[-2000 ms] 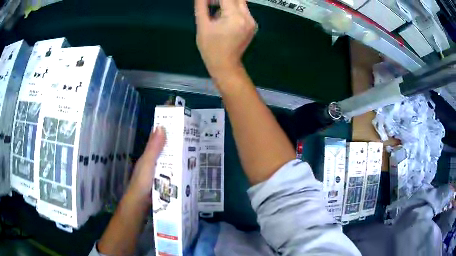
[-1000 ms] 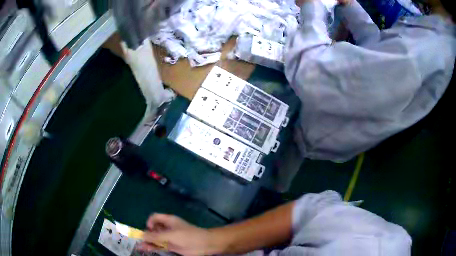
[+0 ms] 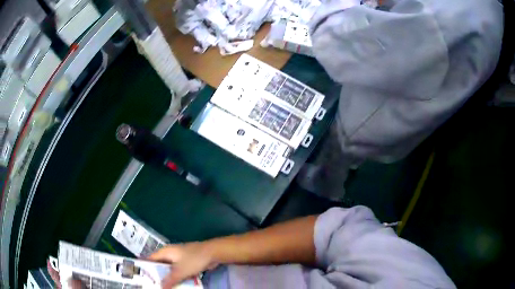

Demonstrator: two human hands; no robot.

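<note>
A long white retail carton (image 3: 127,268) with printed pictures is tilted at the bottom left, partly cut off by the lower edge. My right hand (image 3: 189,261) grips its right end, fingers over the printed face. My left hand (image 3: 54,272) shows only as fingertips at its left end, holding it; the rest is hidden or out of the picture. Another carton (image 3: 133,231) lies on the green bench behind it, partly covered. I cannot see a blade or tool in either hand.
Three cartons (image 3: 243,138) with hang tabs lie side by side near the bench edge. A black heat gun (image 3: 148,148) lies left of them. Beyond are brown cardboard (image 3: 197,63), crumpled white pieces (image 3: 226,22) and a neighbouring worker's grey smock (image 3: 395,73). A curved rail (image 3: 121,195) runs left.
The view has swung right, towards the neighbouring worker. Since one second ago, the held carton and left fingertips have come into view, and the yellow strip at my right hand no longer shows.
</note>
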